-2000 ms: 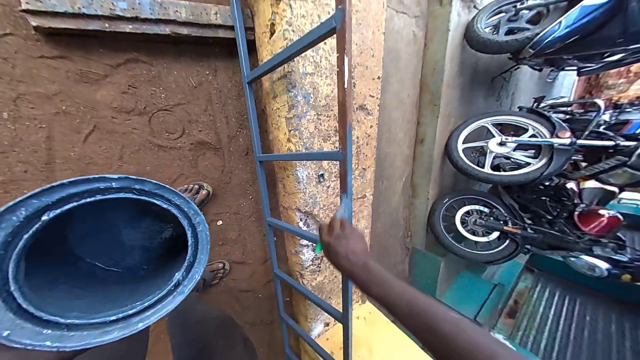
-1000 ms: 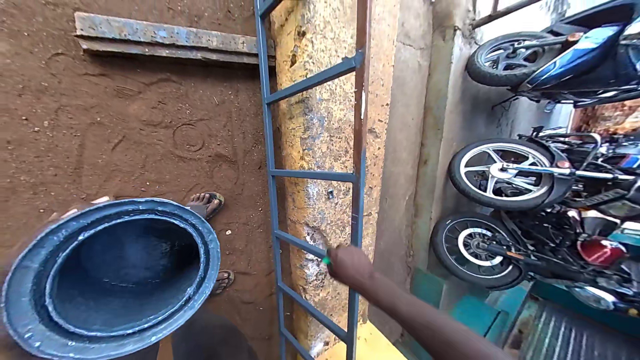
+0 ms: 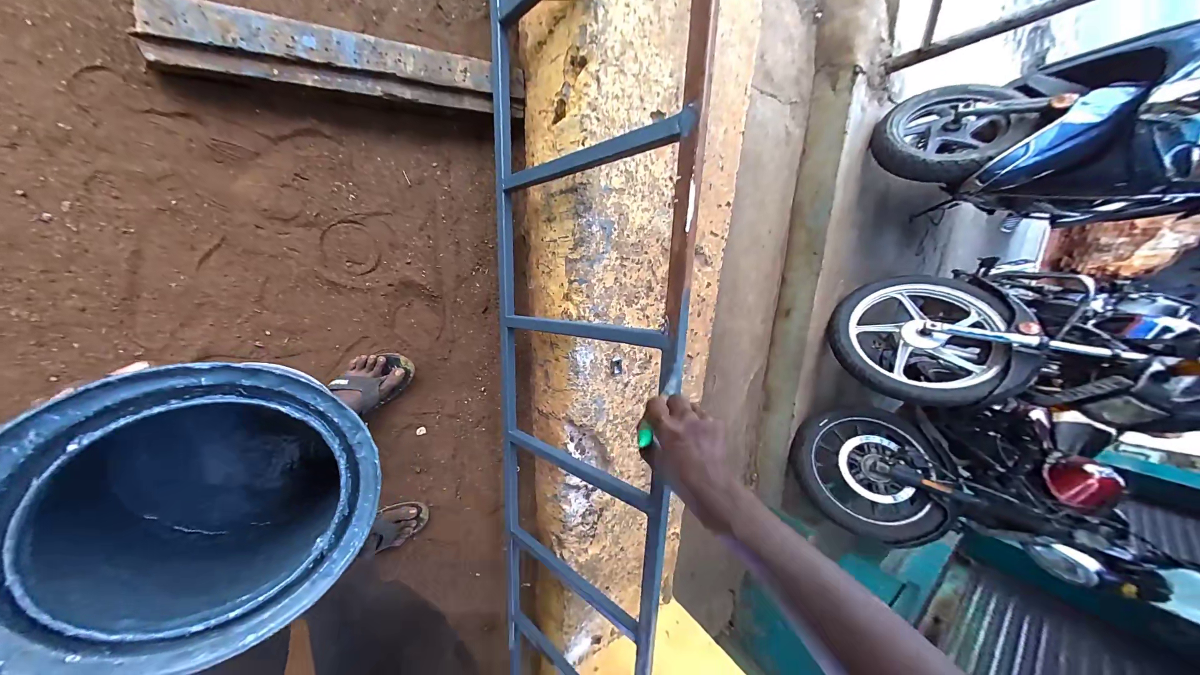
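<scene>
My right hand (image 3: 692, 459) is closed on a paintbrush, whose green handle (image 3: 645, 435) shows beside the fingers. The brush's bristles (image 3: 673, 377) touch the right side rail of a metal ladder-like frame (image 3: 586, 330). Blue-grey paint covers the rungs, the left rail and the lower right rail, while the upper right rail is reddish brown. At lower left is a paint-smeared bucket (image 3: 361, 450) with dark blue-grey inside. Fingertips of my left hand (image 3: 131, 367) show at the bucket's far rim; the rest of that hand is hidden.
The frame lies along a worn yellow wall ledge (image 3: 600, 253). A paint-stained beam (image 3: 319, 52) rests on the brown dirt ground at top left. Sandalled feet (image 3: 380, 380) stand between bucket and frame. Several motorcycles (image 3: 923, 342) are parked to the right, beyond a concrete edge (image 3: 759, 216).
Blue-grey paint reached the right rail beside my right hand in all frames. The hand has moved a little along that rail, with the brush now showing at its top. The bucket remains at lower left.
</scene>
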